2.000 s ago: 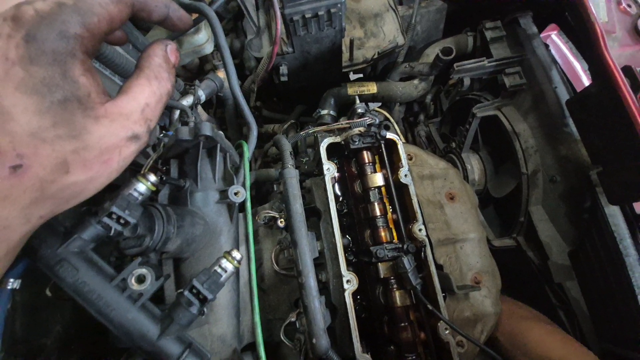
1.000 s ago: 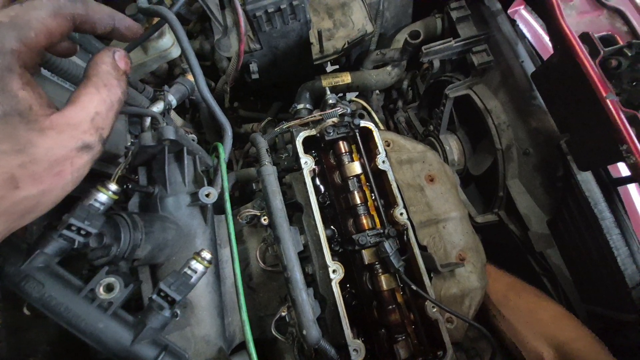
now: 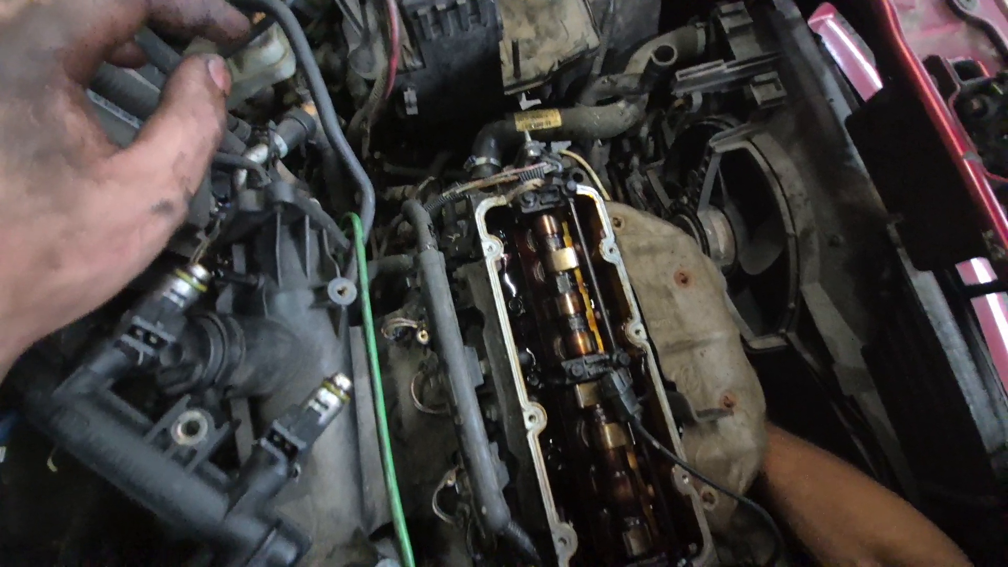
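Note:
My left hand [image 3: 118,142], smudged with grime, is at the upper left over the engine bay, thumb and forefinger curved beside a black hose [image 3: 323,102] and a translucent plastic reservoir [image 3: 264,63]. Whether the fingers grip a dark tube there cannot be told. At the lower right a bare forearm [image 3: 843,496], seemingly my right, reaches behind the rusty metal heat shield [image 3: 685,315]; its hand is hidden. Between them lies the uncovered cylinder head [image 3: 531,417], with an oily camshaft [image 3: 563,260] inside. A fuel rail [image 3: 150,465] with injectors [image 3: 315,417] rests at the lower left.
A green wire [image 3: 370,339] runs beside a dark wiring conduit [image 3: 457,378]. The radiator fan and its shroud [image 3: 795,236] stand at the right, next to the red body edge [image 3: 929,102]. A coolant hose [image 3: 606,114] crosses behind the head. A thin black cable [image 3: 685,468] trails over its rim.
The view has shifted a little. My left hand stays near the black hose and reservoir, its forefinger and thumb slightly rearranged. The forearm remains behind the heat shield.

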